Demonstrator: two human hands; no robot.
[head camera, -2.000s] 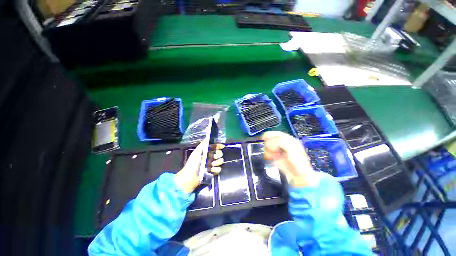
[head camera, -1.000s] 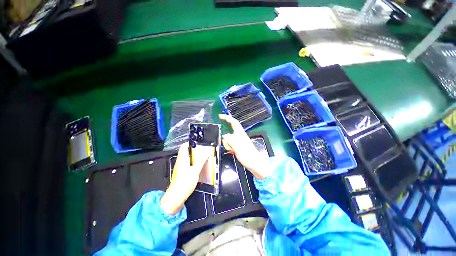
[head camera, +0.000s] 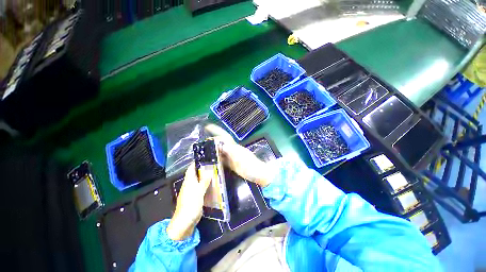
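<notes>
A phone body (head camera: 213, 186) is held upright over the foam tray, its open side with yellow edges and dark camera end facing me. My left hand (head camera: 189, 199) grips its left edge. My right hand (head camera: 240, 159) is at its upper right edge, fingers against the camera end; the fingertips are partly hidden and blurred, so any small part in them cannot be told. The black foam phone tray (head camera: 144, 215) lies below, with glossy black screens in the pockets under and right of my hands and bare pockets at left.
Blue bins of long black strips (head camera: 136, 156) stand left and centre (head camera: 240, 112), a clear bag (head camera: 184, 141) between them. Three bins of small parts (head camera: 325, 141) stand at right, beside more phone trays (head camera: 391, 117). A single open phone body (head camera: 84, 190) lies far left.
The view has turned, tilting the bench. The phone body, edge-on at first, now shows its open side. My right hand has come from above the tray to the phone's upper edge.
</notes>
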